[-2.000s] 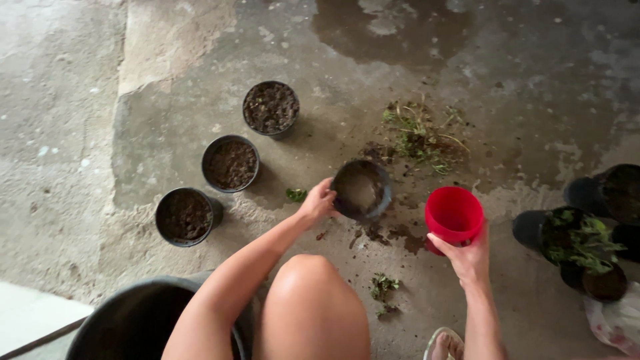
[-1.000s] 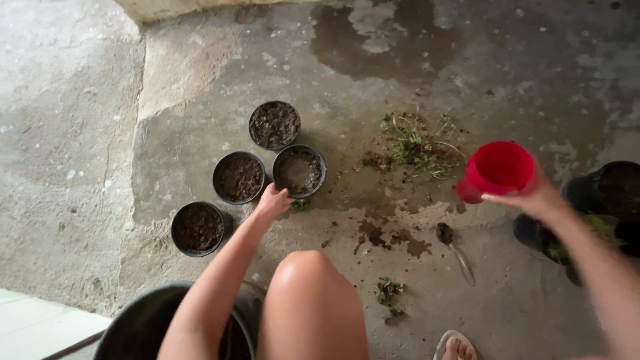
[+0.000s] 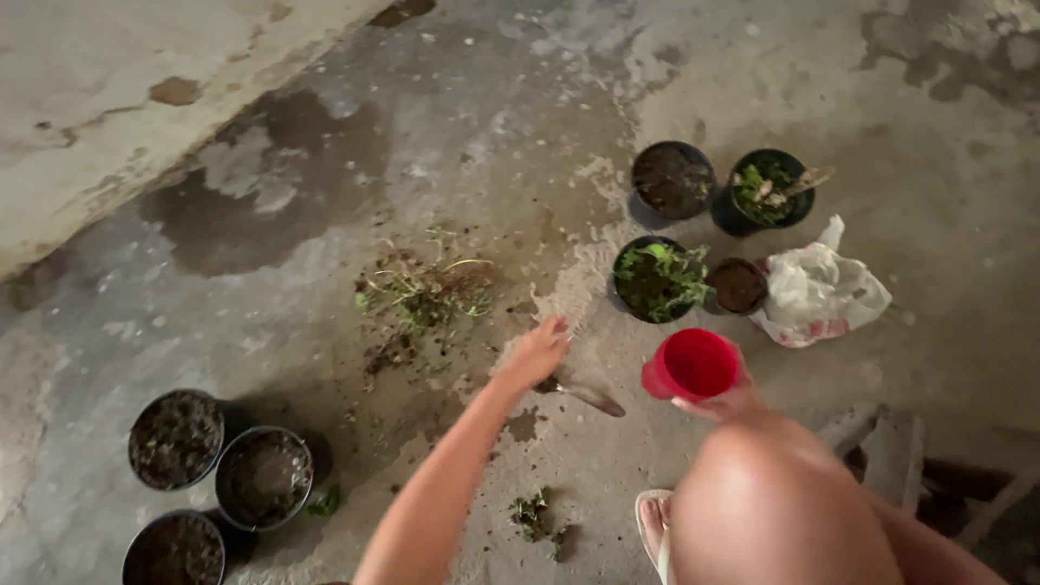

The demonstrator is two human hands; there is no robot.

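My left hand (image 3: pixel 536 351) is blurred and reaches over the concrete floor, just above a trowel or large spoon (image 3: pixel 589 398) with soil at its end; it appears to hold nothing, though its fingers are unclear. My right hand (image 3: pixel 723 404), partly hidden behind my knee, grips a red plastic cup (image 3: pixel 700 363). Right of centre stand a black pot with leafy plants (image 3: pixel 660 279), a small pot of soil (image 3: pixel 738 286), a dark pot of soil (image 3: pixel 673 180) and another planted pot (image 3: pixel 772 192). At lower left are black soil-filled pots (image 3: pixel 264 478).
Uprooted weeds (image 3: pixel 426 288) and loose soil lie on the floor, with a small green sprig (image 3: pixel 532 516) nearer me. A white plastic bag (image 3: pixel 821 292) sits beside the small pot. A raised concrete edge (image 3: pixel 203 130) crosses the upper left. Slatted pieces (image 3: pixel 894 455) lie at lower right.
My left hand has set the pot down beside the other soil-filled pots, let go and moved right. My right hand still holds the red cup. The view has swung right.
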